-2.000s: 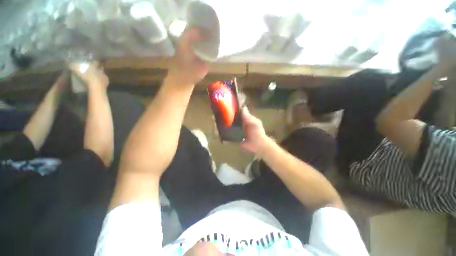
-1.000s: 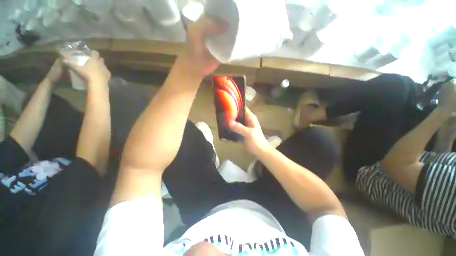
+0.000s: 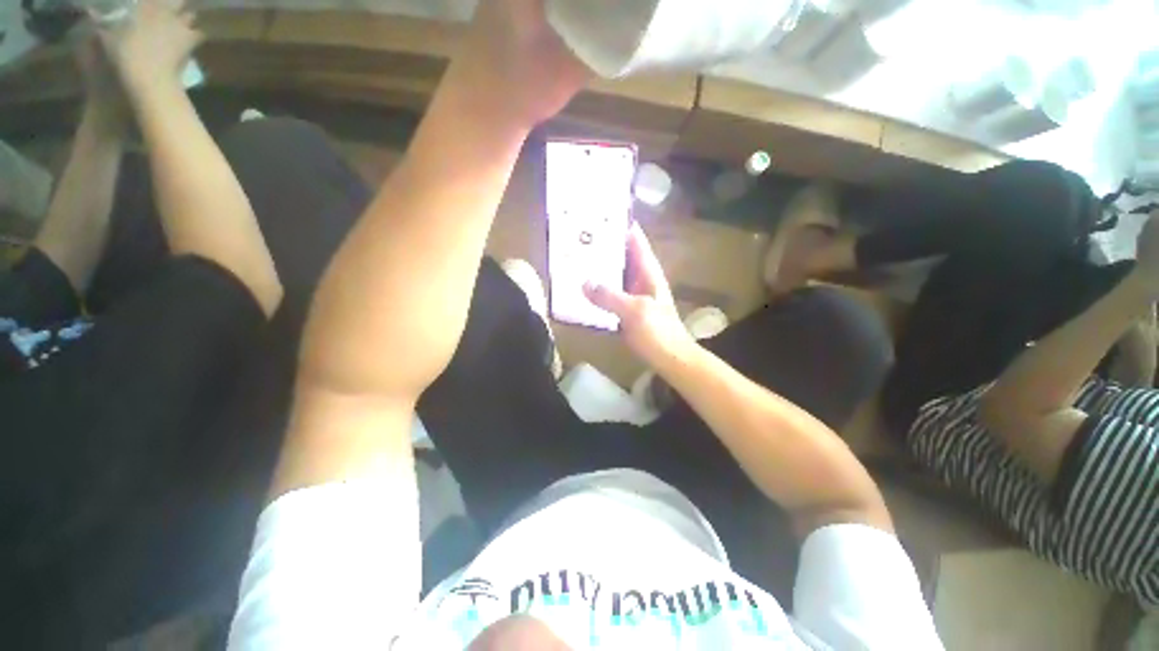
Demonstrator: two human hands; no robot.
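My right hand (image 3: 644,299) holds a smartphone (image 3: 589,229) upright above my lap, thumb on its lower screen. The screen is bright white-pink with a small dark round mark near the middle. My left hand (image 3: 540,57) is raised at the table edge and cut off by the top of the picture. It grips the near end of a long white rounded stack (image 3: 667,28), which lies to its right and is also cut off at the top. The fingers of my left hand are mostly hidden.
Brown cartons (image 3: 801,117) run under the table edge. White packs (image 3: 991,102) crowd the table at upper right. A small pale-capped item (image 3: 759,163) and a white round thing (image 3: 652,183) are below. Seated people are on both sides; hands (image 3: 146,51) show at upper left.
The phone screen has changed from a red-orange picture to bright white. The view has tilted down, so my left hand and the stack are nearer the top edge and more cut off.
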